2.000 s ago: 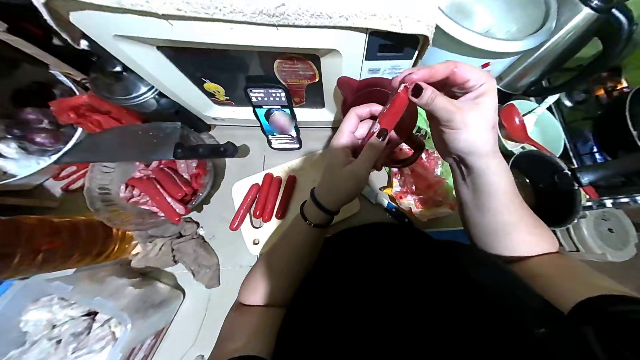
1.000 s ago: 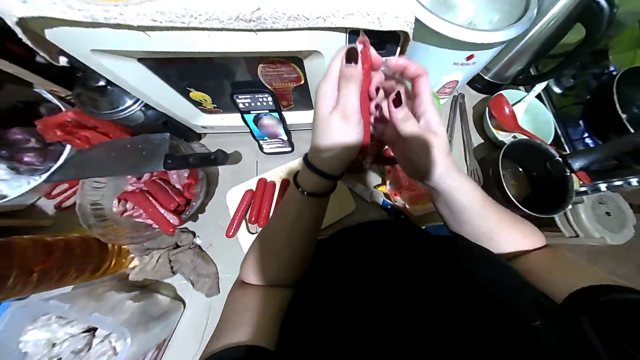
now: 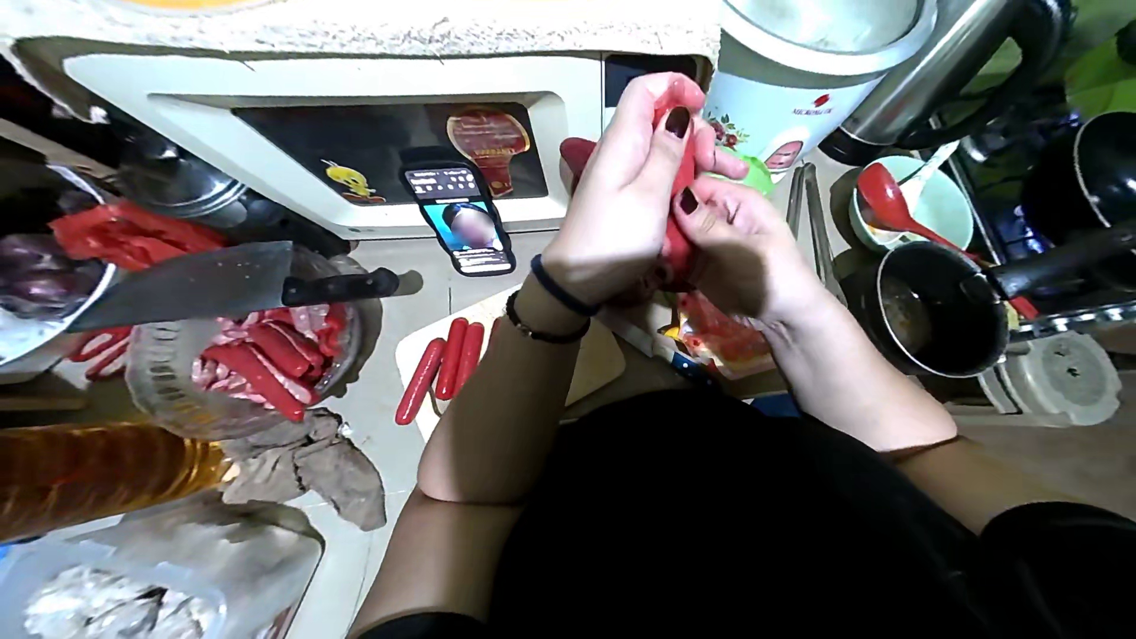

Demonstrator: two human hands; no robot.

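Observation:
My left hand [image 3: 635, 186] is closed around a red hot dog sausage [image 3: 679, 217], held upright near the microwave's right side. Against its lower part my right hand [image 3: 741, 231] presses with thumb and fingers. Several red sausages [image 3: 451, 359] lie side by side on a pale cutting board [image 3: 593, 362], partly behind my left forearm. A knife with a blue-and-white handle [image 3: 679, 359] rests at the board's right, beside a clear plastic packet with red contents [image 3: 723, 337]. The glass bowl [image 3: 169, 373] at left holds cut sausages and pinkish strips. Behind my hands, a dark red container [image 3: 577, 155] is mostly hidden.
A cleaver [image 3: 195, 284] lies across the glass bowl's rim. A phone [image 3: 461, 222] leans on the microwave [image 3: 328, 142]. Right are a rice cooker [image 3: 772, 111], tongs [image 3: 808, 222], a mint bowl [image 3: 950, 209] and a dark saucepan [image 3: 932, 311]. An oil bottle [image 3: 106, 479] lies left.
Two seconds ago the sausage was held between my fingertips, tilted over the red container. Now it is upright, with my left hand wrapped around it and my right hand lower against it.

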